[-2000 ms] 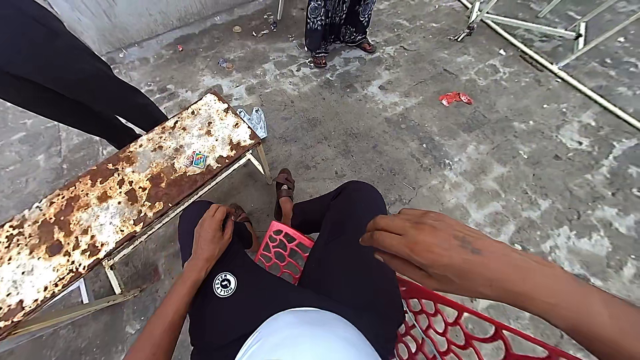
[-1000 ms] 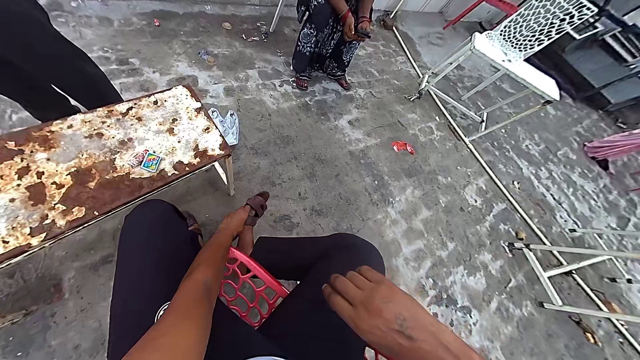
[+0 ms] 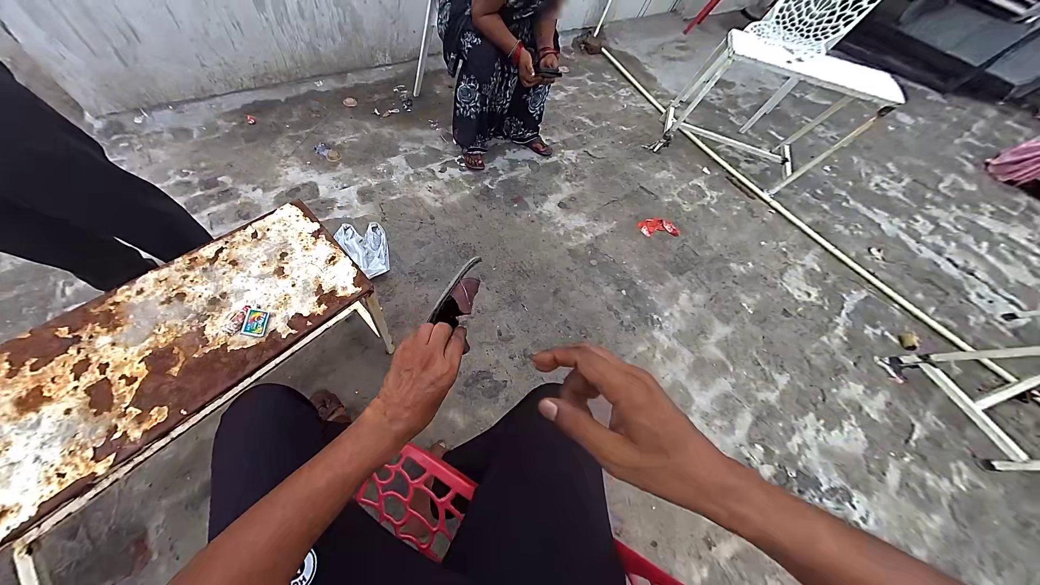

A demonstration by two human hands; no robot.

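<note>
My left hand (image 3: pixel 422 374) is closed around a dark sandal (image 3: pixel 457 299), lifted in front of my knees with its sole turned up on edge. To the right of it, my right hand (image 3: pixel 605 406) hangs in the air above my knee, fingers curled apart and holding nothing. Another brown sandal (image 3: pixel 329 405) is on my foot beside my left knee, partly hidden. Beneath me is a red plastic chair (image 3: pixel 414 496) with an openwork pattern, showing between my legs in dark trousers.
A rusty, peeling bench (image 3: pixel 187 325) at left bears a small colourful packet (image 3: pixel 255 322). A plastic bag (image 3: pixel 364 248) lies beyond it. Farther off are a seated person (image 3: pixel 504 81), a standing person's dark trousers (image 3: pixel 73 179), a white chair (image 3: pixel 812 61), a long pole (image 3: pixel 812 231) and a red wrapper (image 3: pixel 658 227).
My left hand has gone from my left thigh down to my foot, and now holds a sandal up. My right hand has lifted off my right knee. The view has shifted.
</note>
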